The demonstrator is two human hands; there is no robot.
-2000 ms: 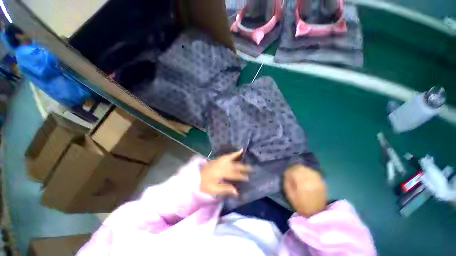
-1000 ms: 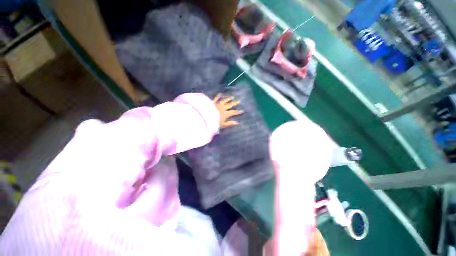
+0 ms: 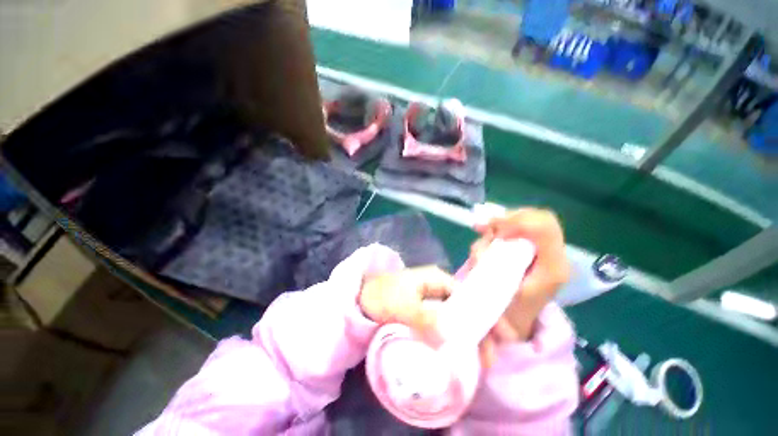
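Observation:
A pink and white headset [image 3: 418, 375] is held up in front of my chest, with a round pink ear cup turned toward the camera. My left hand [image 3: 409, 294] grips it from the left, just above the ear cup. My right hand [image 3: 533, 255] holds its upper right part. The band is bright and blurred, so its shape is partly lost. A dark grey dotted bag [image 3: 397, 238] lies on the green bench behind and below my hands, partly hidden by them and my sleeves.
An open carton [image 3: 286, 77] with dark dotted bags [image 3: 256, 213] stands at left. Two pink headsets [image 3: 435, 153] rest on grey bags on the conveyor. A bottle [image 3: 589, 281], white crumpled cloth [image 3: 627, 375], red-black tool [image 3: 595, 381] and tape roll [image 3: 678, 387] lie at right.
My left hand has left the flat dark bag and my right hand has come up; both now hold a headset. The view has turned, showing more of the carton.

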